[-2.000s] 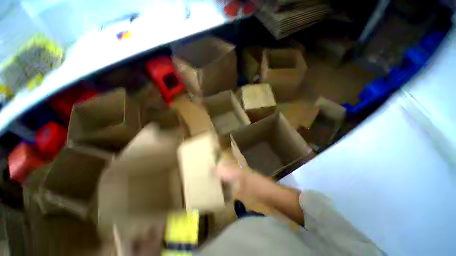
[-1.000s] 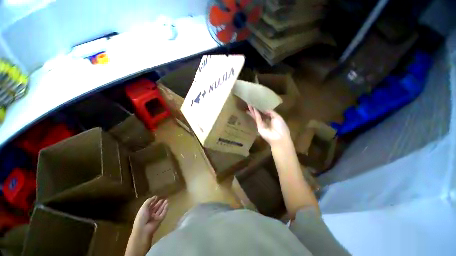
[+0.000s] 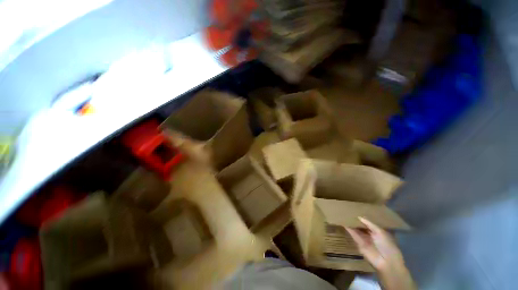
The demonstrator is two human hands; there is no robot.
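Observation:
An open brown carton (image 3: 341, 212) with raised flaps stands at the lower right, tilted in view. Brown layered edges show inside its lower part; what they are I cannot tell. My right hand (image 3: 372, 246) is at its front flap, fingers extended and touching or just over it; blur hides whether it grips. My left hand is not in view.
Several empty open cartons, one of them low (image 3: 250, 190), stand on the floor. A red stool (image 3: 153, 148) is at the left centre, a white table (image 3: 125, 85) behind it. An orange fan (image 3: 241, 34), stacked cardboard (image 3: 306, 42) and blue bins (image 3: 437, 107) are farther back.
The printed carton at the centre is no longer there; an open carton now stands at the lower right. My right hand has moved down and right. My left hand has left view.

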